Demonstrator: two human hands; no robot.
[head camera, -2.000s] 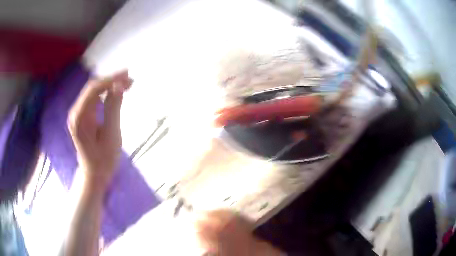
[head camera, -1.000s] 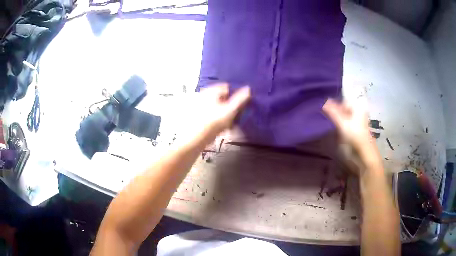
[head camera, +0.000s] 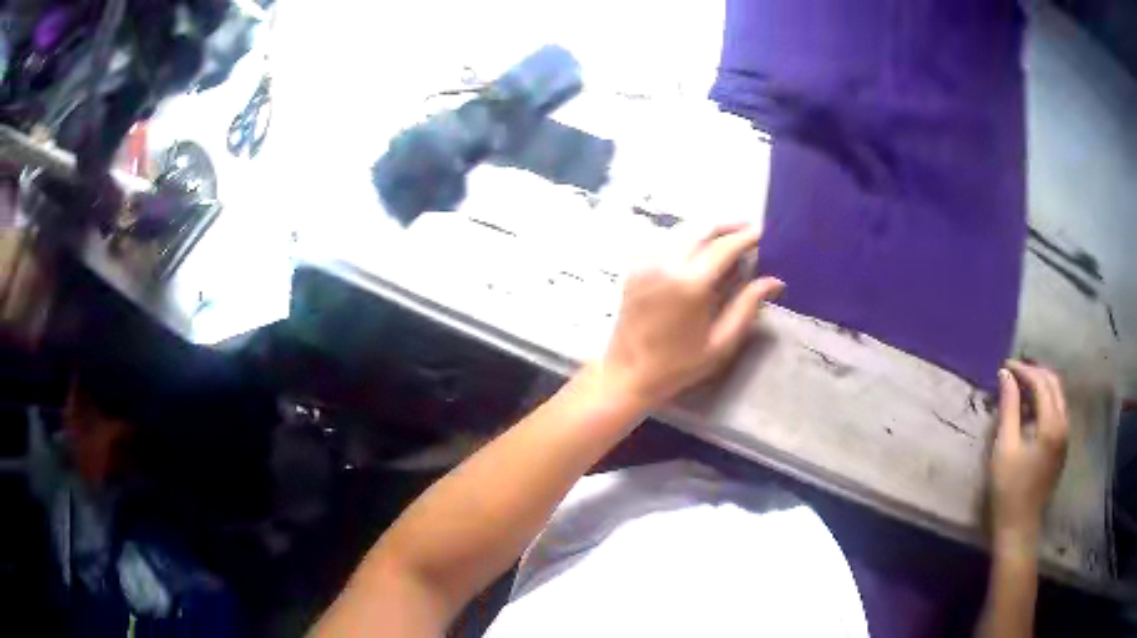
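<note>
A purple fabric panel (head camera: 904, 237) lies flat on the pale pressing table (head camera: 549, 268), its near end short of the front edge. It has a few wrinkles near its upper left. My left hand (head camera: 686, 312) is at the panel's near left corner, thumb and fingers at the cloth edge. My right hand (head camera: 1030, 436) has its fingertips on the near right corner. The fingertips' exact grip is hard to see.
A tied bundle of dark grey interfacing strips (head camera: 480, 137) lies left of the panel. Small scissors (head camera: 248, 121) lie at the far left. Dark marks spot the table cover. The table's front edge (head camera: 798, 471) runs slantwise before me. Dark clutter stands beyond the left end.
The view has swung left, so table and panel appear further right. The panel's near end, lifted and rumpled before, now lies flatter. My hands are at its near corners. The iron is out of view.
</note>
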